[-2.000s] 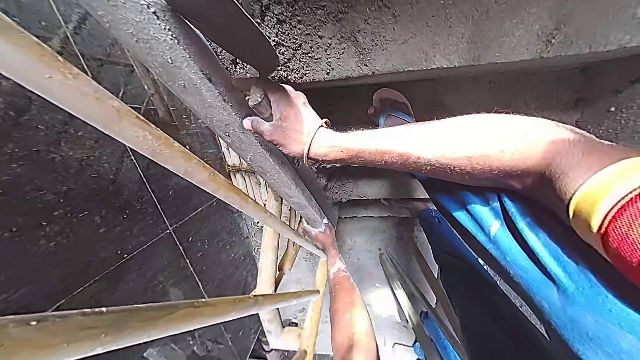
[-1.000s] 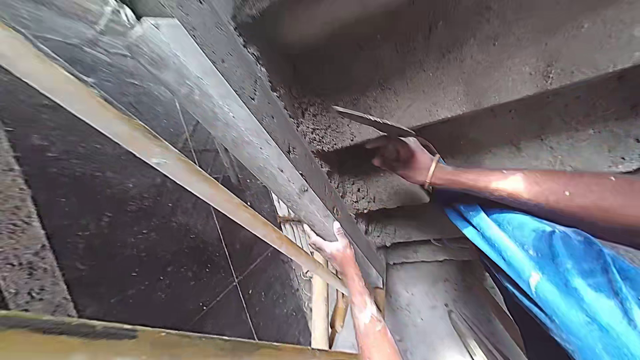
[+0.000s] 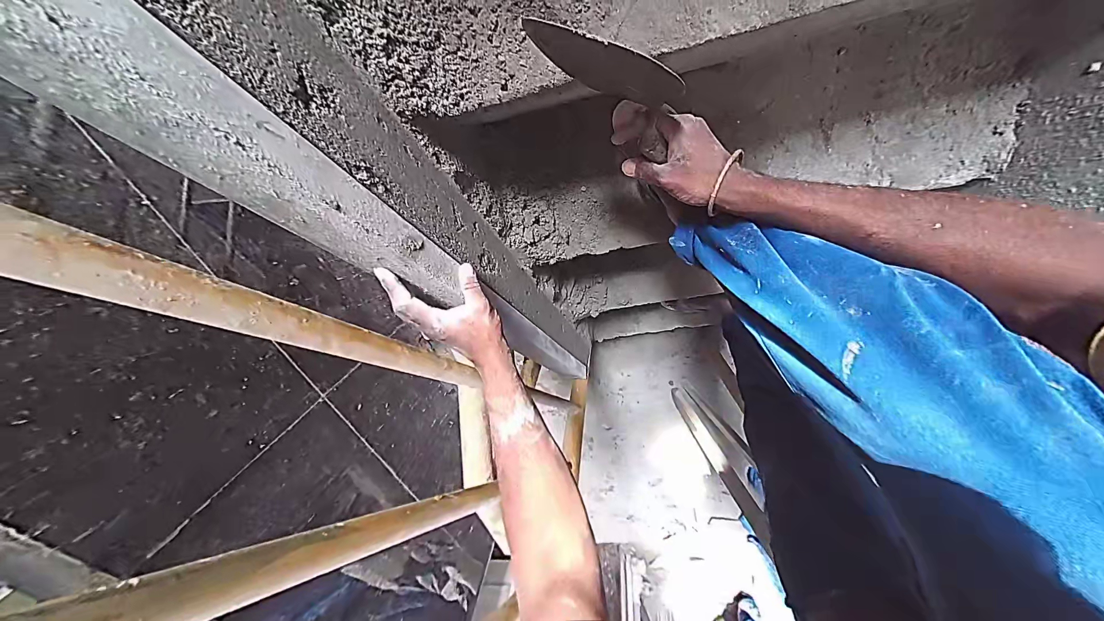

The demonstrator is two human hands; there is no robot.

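In my right hand (image 3: 681,155) is the handle of a pointed trowel (image 3: 604,62); its metal blade points to the upper left above dark stair steps. My left hand (image 3: 448,315) spans the lower part of a long, smooth grey board (image 3: 285,164), its thumb at the upper edge and its fingers at the lower one. The board slants along the rough mortar side (image 3: 379,112) of the staircase. Whether it is metal or wood I cannot tell. My left palm is mostly hidden behind the fingers and wrist.
Concrete steps (image 3: 862,129) run across the upper right. Bamboo poles (image 3: 216,306) cross at the left above a dark tiled floor (image 3: 285,405) far below. Blue cloth (image 3: 888,319) and dark clothing hang at the right. A long, thin strip (image 3: 716,440) stands below the steps.
My right hand was at the board two seconds ago; it is now away to the right with the trowel, whose blade has turned since one second ago. My left hand is farther up the board.
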